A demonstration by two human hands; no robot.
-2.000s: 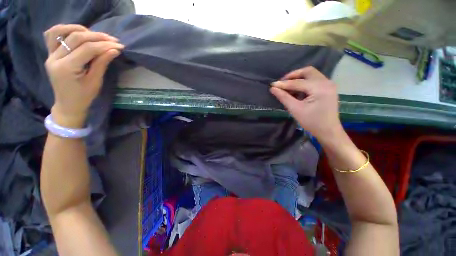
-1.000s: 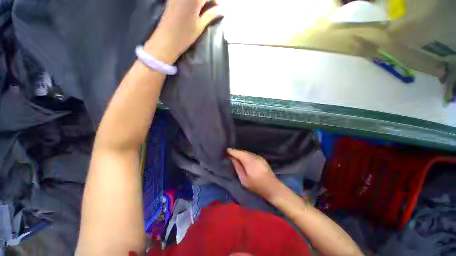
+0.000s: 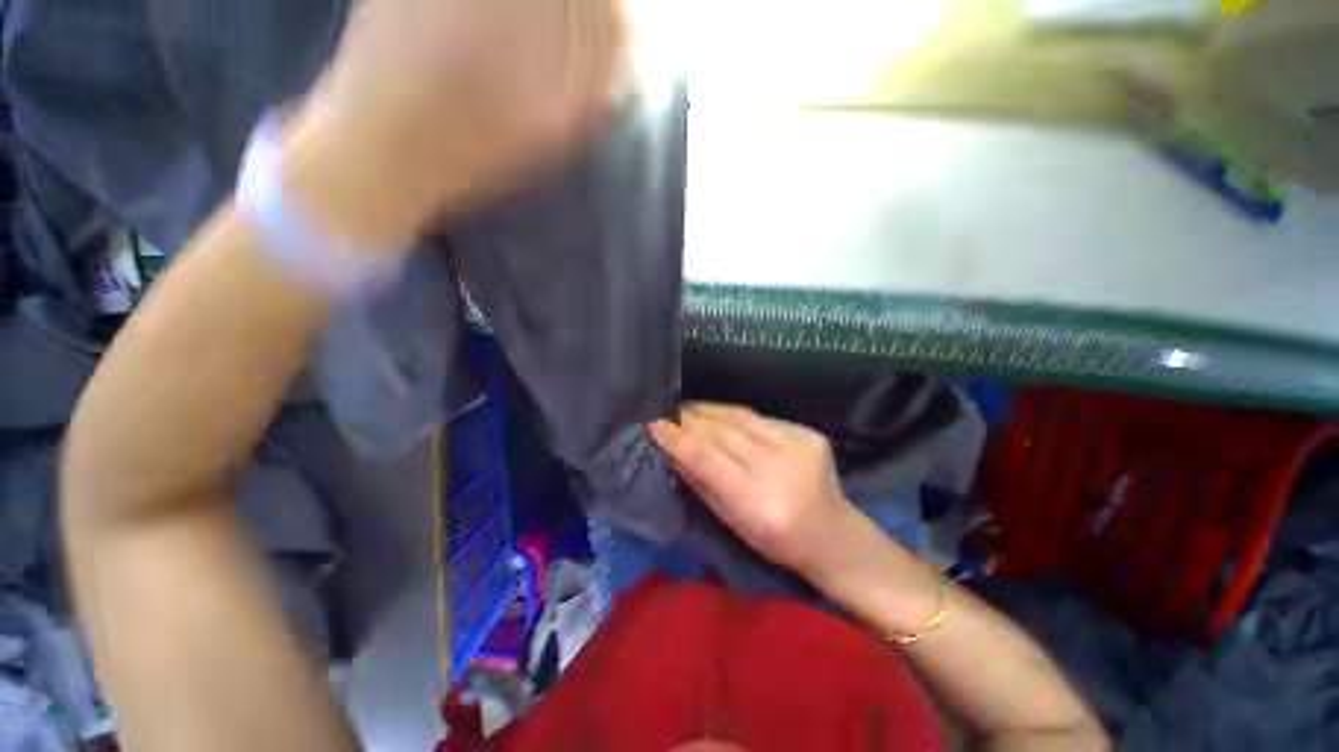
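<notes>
A long dark grey tube of cloth [image 3: 588, 279] hangs from the white table over its green edge towards the lap. My right hand [image 3: 764, 478] pinches its right-hand edge just below the table edge. My left hand [image 3: 477, 96] is large and blurred at the top, over the upper part of the cloth; its fingertips are not clear, so I cannot tell whether it grips. Wide grey garment cloth [image 3: 118, 74] lies bunched at the upper left.
The cream sewing machine [image 3: 1028, 74] is blurred at the upper right, with blue-green snips [image 3: 1234, 188] beside it. A ruler-marked green table edge [image 3: 940, 331] runs across. A red basket [image 3: 1145, 492] and blue crate [image 3: 477, 529] stand below. Grey cloth [image 3: 1292, 632] is heaped at right.
Since two seconds ago the tube has swung from lying across the table to hanging towards the lap. My right hand has moved down and left with its edge. My left hand has moved right and up.
</notes>
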